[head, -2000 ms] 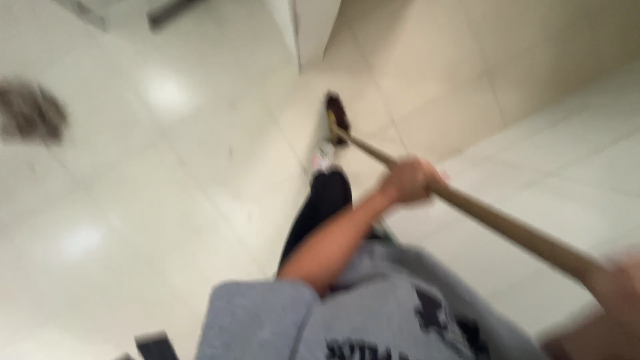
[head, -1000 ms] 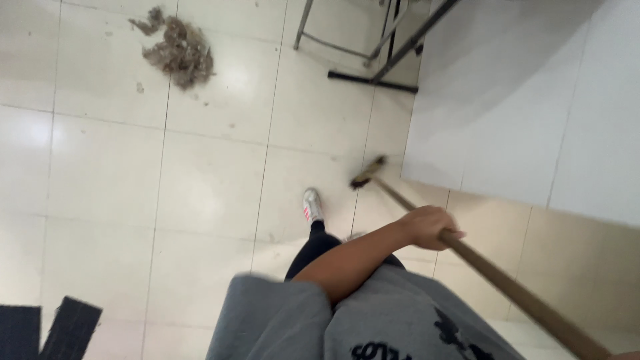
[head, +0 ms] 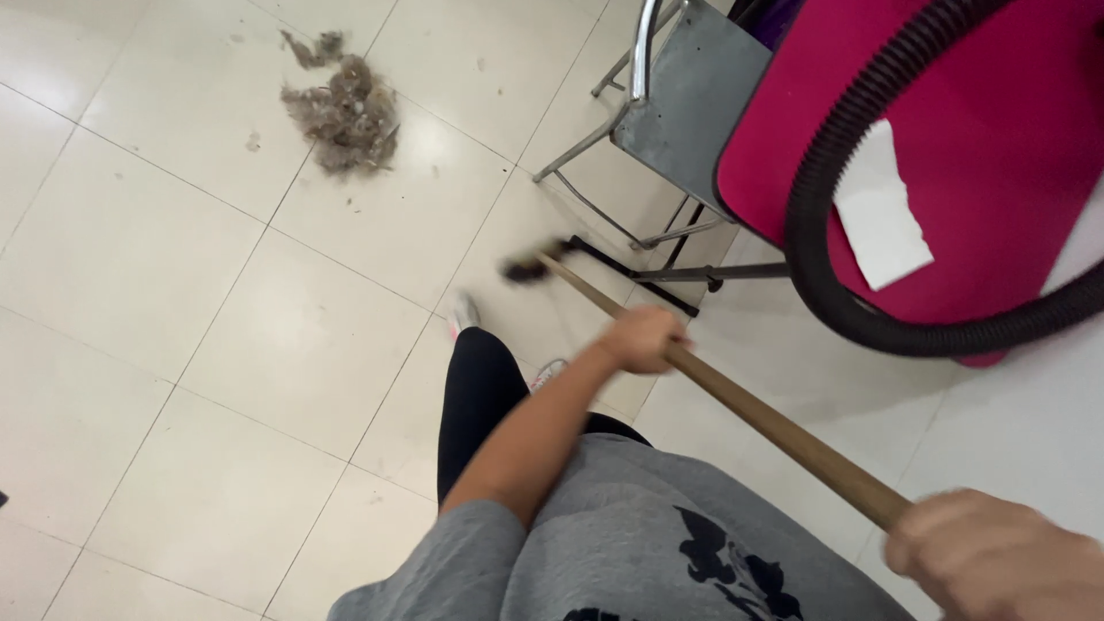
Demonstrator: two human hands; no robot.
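A broom's wooden handle [head: 776, 417] runs diagonally from the lower right toward the middle of the view. My left hand [head: 647, 339] is closed around its middle, and my right hand [head: 992, 552], blurred, grips it near the upper end at the lower right edge. The broom head [head: 533, 261], dark-bristled and blurred, is at floor level beside the black foot bar of a table. A pile of fluffy grey-brown dust and debris [head: 349, 121] lies on the tiled floor at the upper left, apart from the broom head.
A grey metal chair [head: 703, 95] stands at the upper right beside a magenta tabletop [head: 966, 172]. On the tabletop lies a torn white paper [head: 884, 211], and a black corrugated hose [head: 806, 216] loops over it. Small specks are scattered on the tiles [head: 233, 319] around the pile.
The view has shifted, bringing the magenta tabletop and hose into sight. Both hands remain on the broom handle. The broom head is now close to the table's foot bar.
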